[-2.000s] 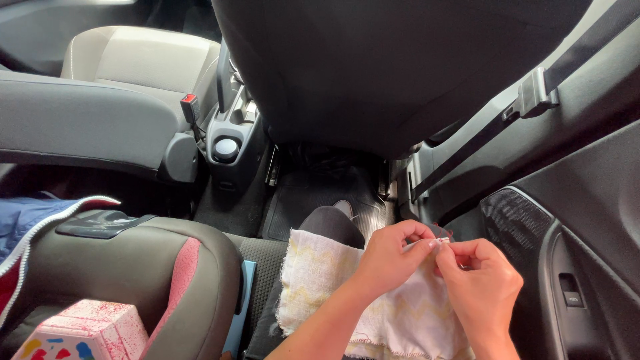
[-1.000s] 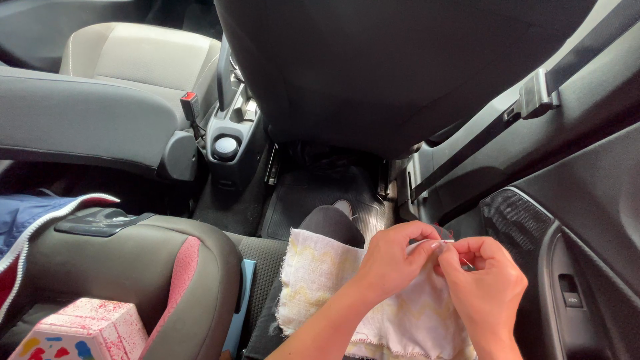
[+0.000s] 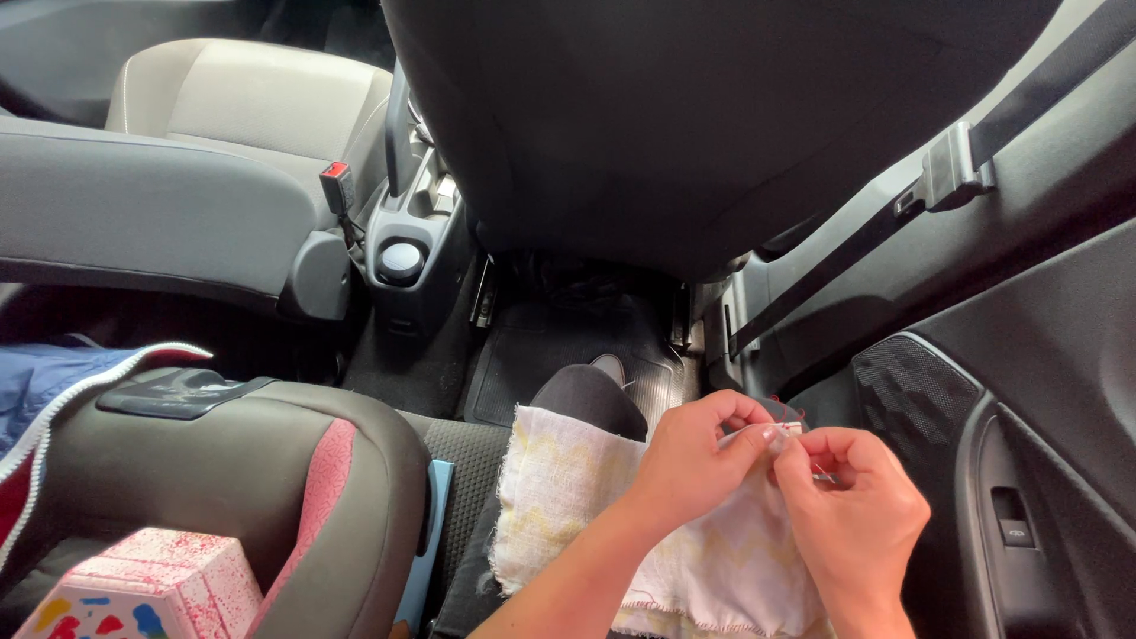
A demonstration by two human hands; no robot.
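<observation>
A white cloth [image 3: 568,479] with a pale yellow zigzag pattern and frayed edges lies over my legs. Its upper right edge is pinched between the thumb and fingers of my left hand [image 3: 701,453]. Close against it on the right, my right hand [image 3: 852,506] has its fingertips together at the same edge. A thin, light thread or needle [image 3: 824,477] shows by the right fingers, too small to tell which. Red thread [image 3: 788,410] loops just above the fingertips, and more dark red stitching runs near the cloth's lower edge.
A child car seat [image 3: 222,461] at left holds a red-speckled white box [image 3: 169,577] and a blue garment [image 3: 40,382]. A front seat back [image 3: 692,115] stands ahead, with a seat belt [image 3: 825,257] and door panel [image 3: 1056,355] at right. A rubber mat [image 3: 550,346] covers the floor.
Both hands stay at the cloth's edge, with small finger movements. Red thread loops show more plainly above the fingertips now.
</observation>
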